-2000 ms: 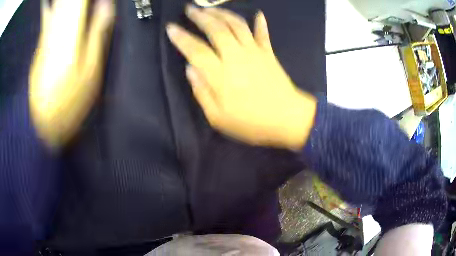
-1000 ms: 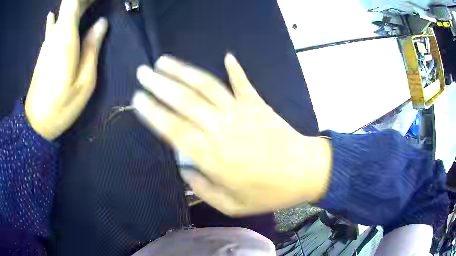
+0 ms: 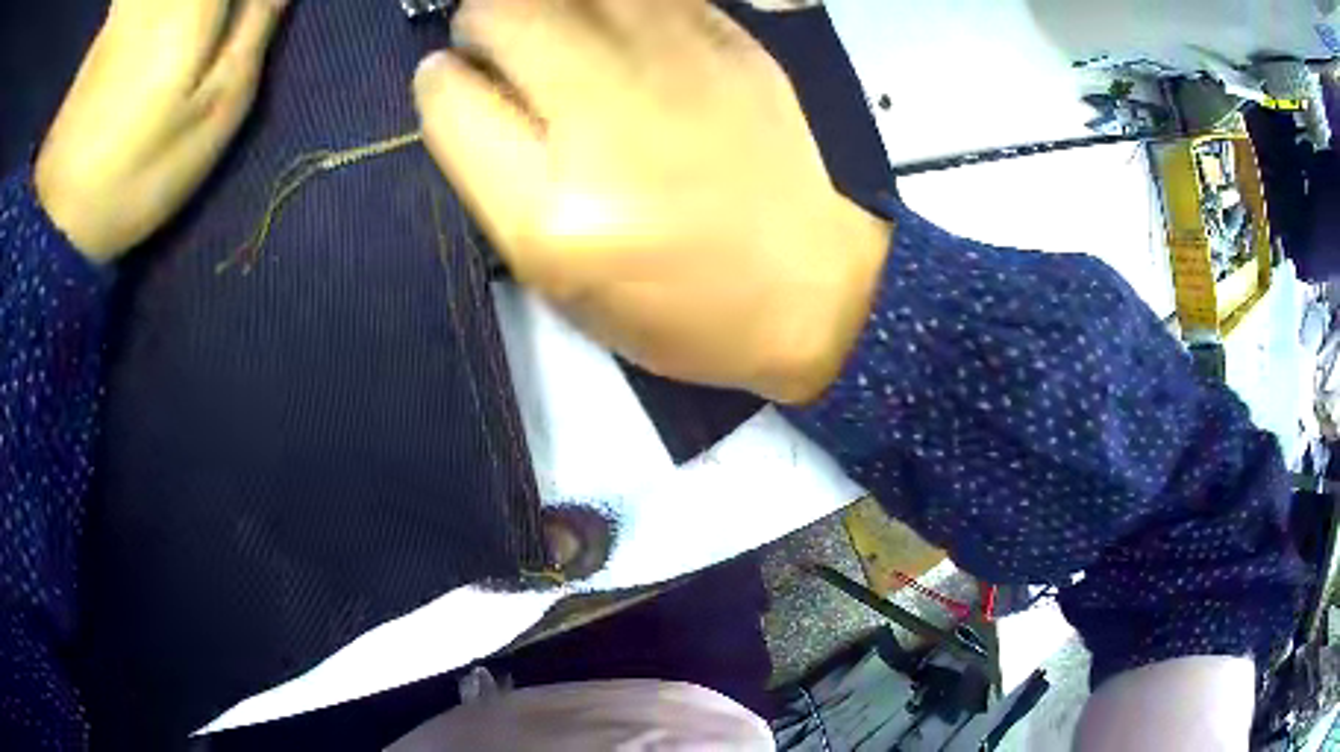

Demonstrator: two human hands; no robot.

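Observation:
A dark, fine-ribbed garment panel lies over the white table, its raw edge running down to a brown worn patch. Tan thread tails lie on it. My left hand rests flat on the panel at upper left, cut off by the top edge. My right hand is at top centre with fingers curled at the cloth edge, thumb and fingertips together; its grip is partly hidden. The metal presser foot shows at the top edge. A dark cloth corner shows below my right hand.
The white machine bed is at upper right. A yellow-brown parts tray with small metal items stands at far right. Below the table's curved front edge are a speckled floor, dark machine parts and a red item.
The right hand has gone from spread to curled and moved up. The cloth has shifted, uncovering the white table and worn patch. The left hand has moved slightly up and left.

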